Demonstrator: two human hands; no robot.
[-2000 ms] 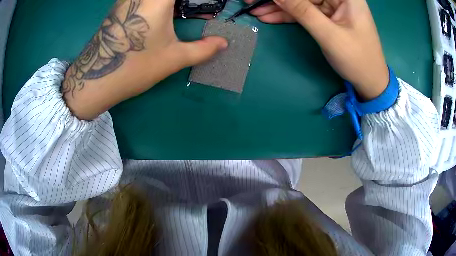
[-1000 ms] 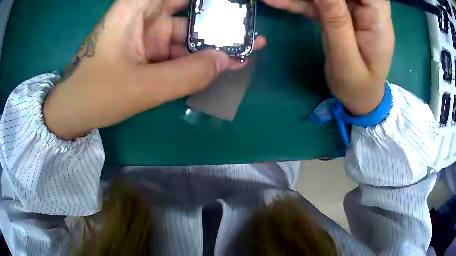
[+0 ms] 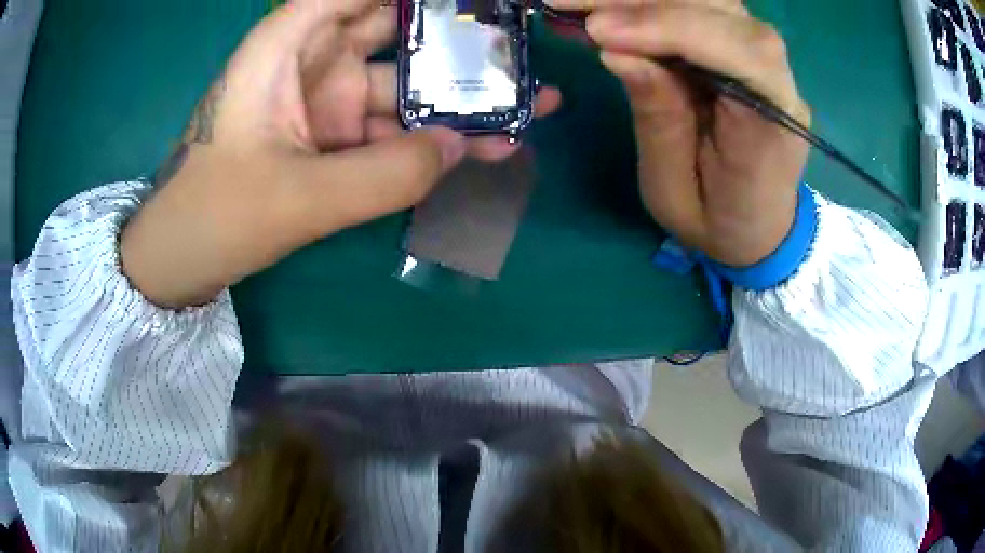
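Note:
A black rounded device housing (image 3: 467,76) with a silver, finely printed centre is at the top of the picture, its upper end cut off by the edge. My left hand (image 3: 313,140) holds it from the left and below, thumb at its lower edge. My right hand (image 3: 702,119) holds dark tweezers (image 3: 805,132) like a pen, the long shaft running back to the right. Their tip is near the housing's upper right edge; whether it touches I cannot tell. A grey-brown rectangular sheet (image 3: 473,221) with a clear film corner lies on the mat below the housing, partly covered by my left hand.
The green mat (image 3: 583,292) lies under the work. A white tray (image 3: 931,140) with rows of black devices stands at the right edge. A blue wrist strap (image 3: 780,254) is on my right wrist, its cord hanging to the mat's front edge.
My left hand has brought the housing into view, above the sheet, its centre now less glaring. My right hand moved from the sheet's top edge to the housing's right side, still with the tweezers.

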